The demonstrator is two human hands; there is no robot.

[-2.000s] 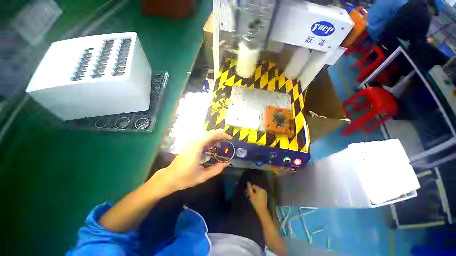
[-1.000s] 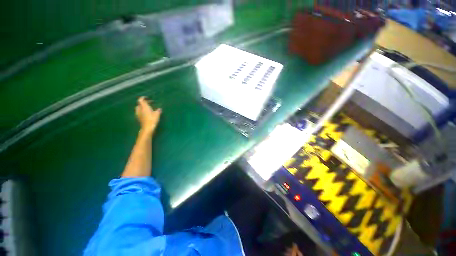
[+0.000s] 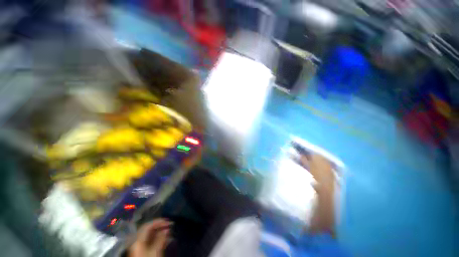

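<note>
The whole view is strongly blurred. My right hand (image 3: 318,173) reaches over a white foam box (image 3: 289,188) low at the right. Its fingertips are at dark spots near the box's far edge; whether they hold one of them is not clear. My left hand (image 3: 151,239) is at the bottom edge, partly cut off, beside the machine's dark blue control panel (image 3: 163,175). Its fingers look bent, and I cannot tell if anything is in them.
The machine's yellow-black bed (image 3: 121,150) is at the left, with a crumpled white heap (image 3: 70,223) near its front corner. A bright white foam block (image 3: 239,90) stands right of the machine. Red and blue blurred things are farther back over the blue floor.
The view has swung right, from the green bench to the machine and floor side. My left hand has left the green bench for the machine's front. My right hand now reaches over the low foam box.
</note>
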